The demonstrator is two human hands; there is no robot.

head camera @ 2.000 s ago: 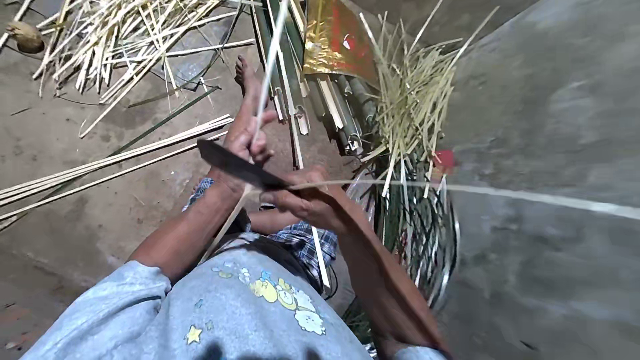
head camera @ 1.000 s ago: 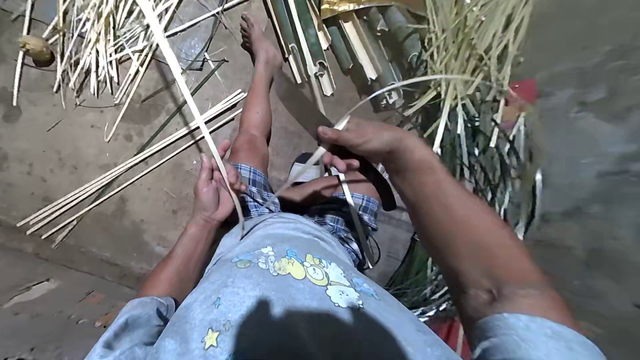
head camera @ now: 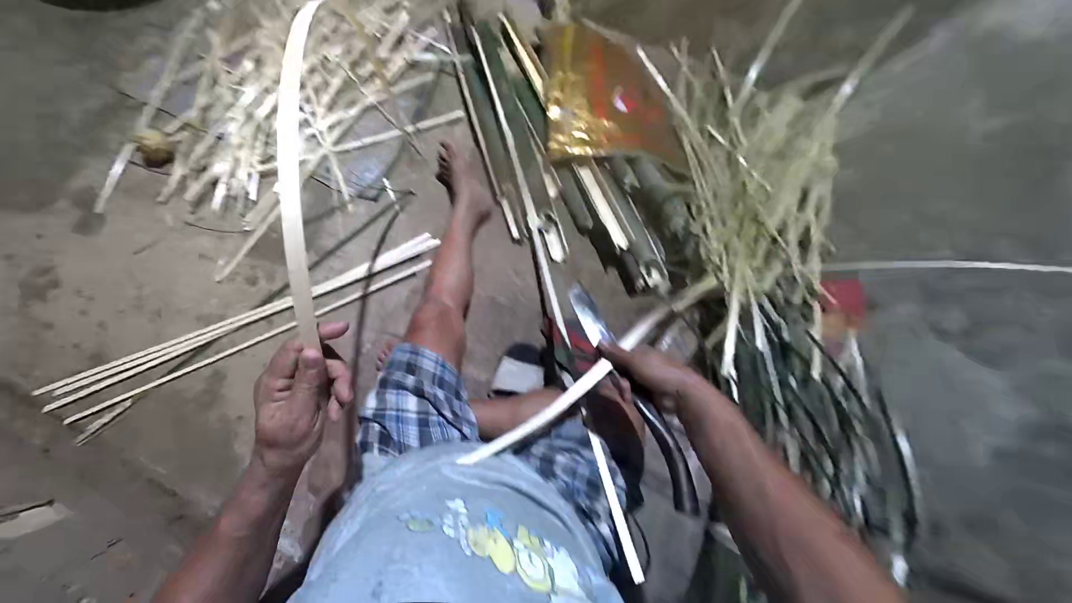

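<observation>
On the left, my left hand (head camera: 301,394) pinches the lower end of a pale bamboo strip (head camera: 291,167), which rises and curves out of the top of the view. My right hand (head camera: 641,377), near the middle, is closed on a knife (head camera: 590,314); the blade points up and away, and its long dark curved handle runs back under my forearm. A second stretch of pale strip (head camera: 544,416) passes at my right fingers, one end by my shirt and the other curving off to the right. Whether both stretches are one strip I cannot tell.
Several thin strips (head camera: 243,322) lie on the floor at left, below a heap of pale split pieces (head camera: 276,109). Split green bamboo lengths (head camera: 502,126) lie ahead, partly under a gold and red sheet (head camera: 607,92). A large bundle of strips (head camera: 762,184) stands at right.
My hands were close together at first and are now apart. My left hand holds the strip farther out to the left. The knife stays in my right hand.
</observation>
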